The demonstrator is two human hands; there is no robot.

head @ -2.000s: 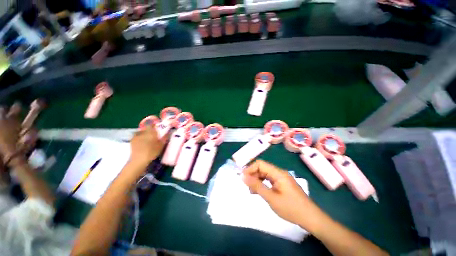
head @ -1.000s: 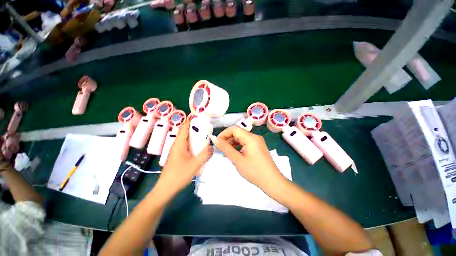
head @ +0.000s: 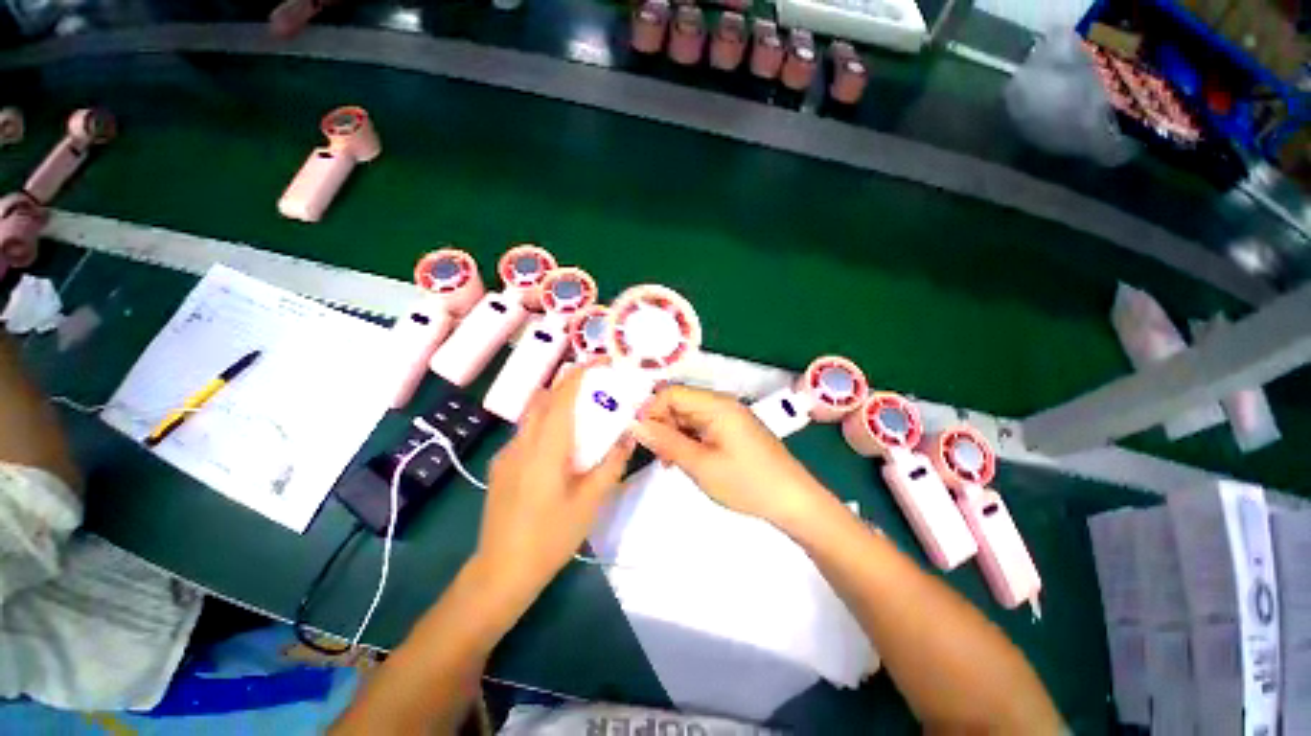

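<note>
A pink handheld fan (head: 654, 329) is upright in my left hand (head: 544, 467), which is closed around its handle. The small window on the handle now shows a bluish mark. My right hand (head: 707, 449) is at the right side of the handle with its fingertips pinched together; whether they hold a cable end is hidden. White sheets (head: 719, 575) lie under and in front of my hands. A thin white cord runs from the black power strip (head: 417, 467) towards my hands.
Several pink fans lean on the belt's metal edge rail (head: 230, 259) at both sides. A record sheet (head: 273, 403) with a pen (head: 204, 398) lies left. Retail boxes (head: 1186, 604) stand right, below a metal post (head: 1165, 388). Another person's sleeve (head: 86, 604) is at far left.
My left hand has taken hold of a fan and brought it to my right hand. Since a second ago, the fan's window has lit and its grille centre looks whiter. The view has shifted.
</note>
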